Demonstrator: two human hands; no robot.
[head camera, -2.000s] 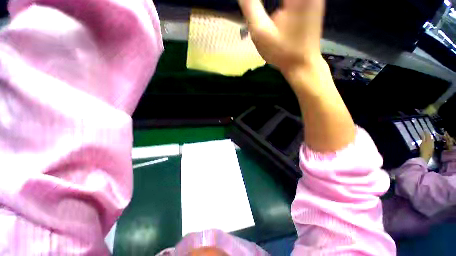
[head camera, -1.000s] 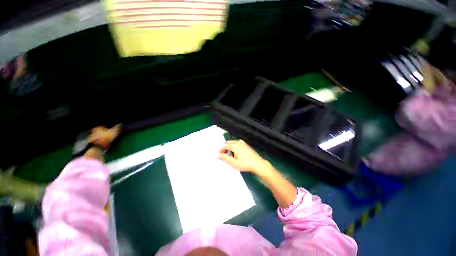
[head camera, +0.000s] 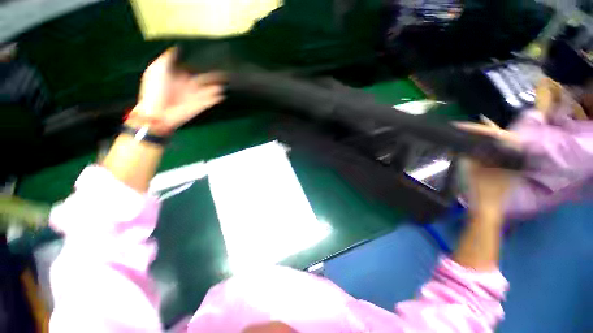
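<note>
A long black foam tray (head camera: 338, 101), blurred, is raised and slants from upper left to right in the head view. My left hand (head camera: 174, 101) is at its left end, fingers spread and thumb up against it. My right hand (head camera: 487, 172) grips its right end, with fingers over the far side. Below it another black foam tray (head camera: 416, 195) lies on the bench, partly hidden; a glossy phone (head camera: 430, 170) shows in one pocket. A white paper sheet (head camera: 260, 201) lies on the green mat (head camera: 185, 240).
A white strip (head camera: 179, 177) lies left of the sheet. A yellow sheet (head camera: 205, 16) hangs at the top. Another person's pink sleeve (head camera: 553, 146) and hand are at right, near a rack of pale slabs (head camera: 513, 84). Blue floor (head camera: 377, 263) shows at lower right.
My left hand has moved up and right to the raised tray's left end. My right hand has left the sheet for its right end. The raised tray is now above the lower one.
</note>
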